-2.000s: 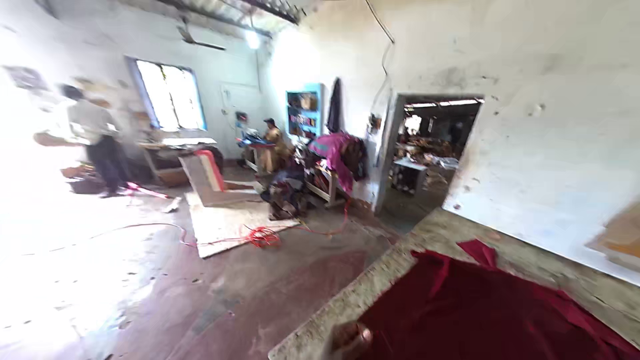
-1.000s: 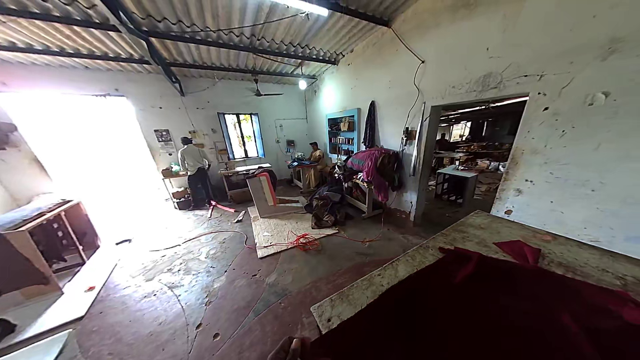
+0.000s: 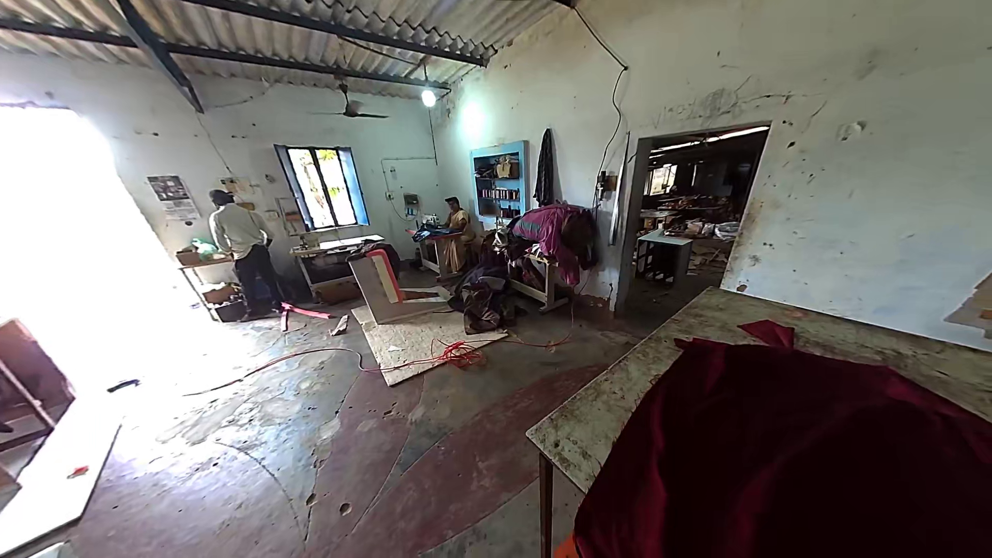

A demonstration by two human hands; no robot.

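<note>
Neither my left hand nor my right hand shows in the head view now. A large piece of dark red cloth [image 3: 790,449] lies over a worn, stained table [image 3: 604,415] at the lower right and hangs past its near edge. One pointed corner of red cloth [image 3: 771,333] sticks out toward the wall. A bit of orange fabric [image 3: 567,547] shows at the bottom edge, beside the dark red cloth.
A flat board [image 3: 403,353] lies on the floor with a tangled red cable [image 3: 457,353] and an upright padded panel [image 3: 380,283]. Beyond are a heap of dark cloth [image 3: 484,298], a seated person [image 3: 459,229] at a sewing machine, a standing person [image 3: 242,240] and a doorway [image 3: 697,217].
A hand at the near edge of the red cloth in both earlier frames is out of view now. The view has turned somewhat.
</note>
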